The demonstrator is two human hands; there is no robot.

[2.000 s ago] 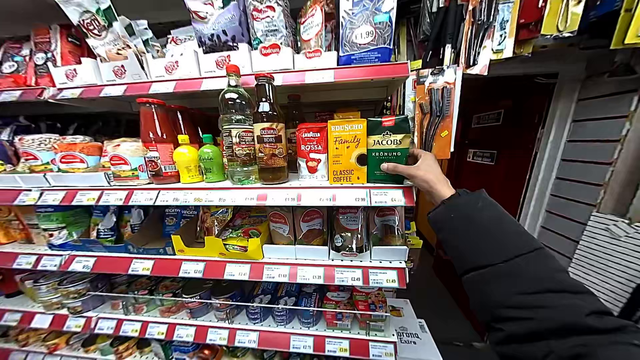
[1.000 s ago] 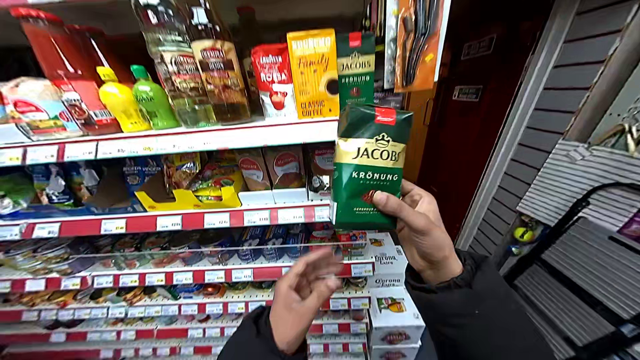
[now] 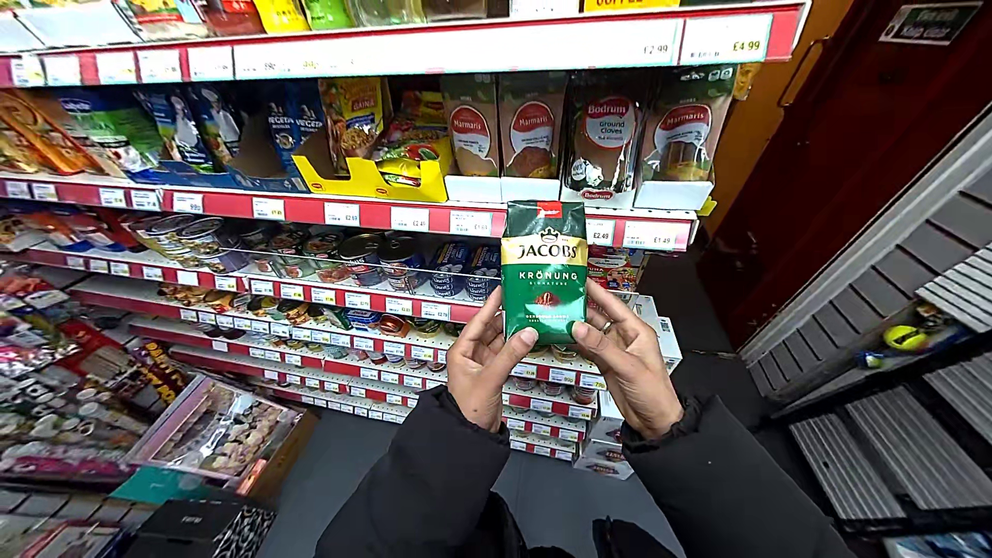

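Observation:
A green Jacobs Krönung coffee pack is held upright before me, its front with the cream band facing me. My left hand grips its lower left side, thumb on the front near the bottom corner. On the lower right side my right hand holds it the same way, with a ring on one finger. The fingers behind the pack are partly hidden. Behind it, the shop shelf carries spice packs in white trays, among them a Bodrum ground cloves pack, and a yellow display box.
Tins stand on the shelf below. Stacked white boxes sit at the shelf's right end. A dark red door is farther right, with a black step ladder nearer. An open cardboard box holding packets is at lower left.
The coffee pack was first on the shelf under my right hand, then held in that hand alone. Now my left hand has closed on it too. The view has tilted down.

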